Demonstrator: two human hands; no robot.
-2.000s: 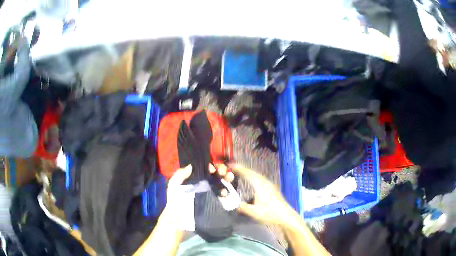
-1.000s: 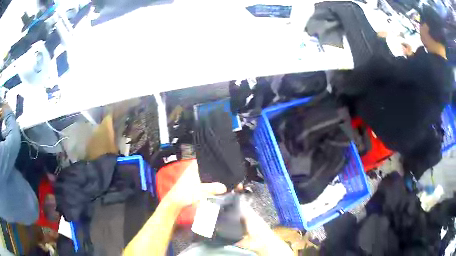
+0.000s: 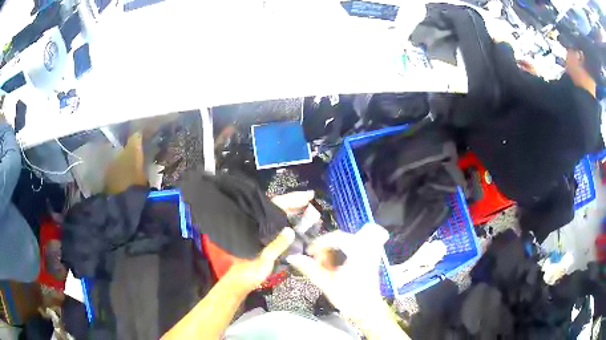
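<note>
A dark grey bundle of cloth pieces (image 3: 229,209) is held in front of me, over the red stool (image 3: 219,259). My left hand (image 3: 259,262) grips its near right end with the thumb on top. My right hand (image 3: 332,259) is just right of it, blurred, fingers bent near a small pale tag or paper (image 3: 305,218). Whether my right hand holds anything cannot be told. The far end of the bundle fans out to the left.
A blue crate with dark cloth (image 3: 337,192) stands at right, another blue crate (image 3: 166,195) at left. A white table (image 3: 266,60) spans the top. A blue pedal (image 3: 282,144) lies beneath it. A person in black (image 3: 531,126) sits at right; dark cloth (image 3: 492,299) lies lower right.
The bundle has swung from pointing straight ahead to pointing left, uncovering the blue pedal. My right hand has come up into clearer view beside my left hand.
</note>
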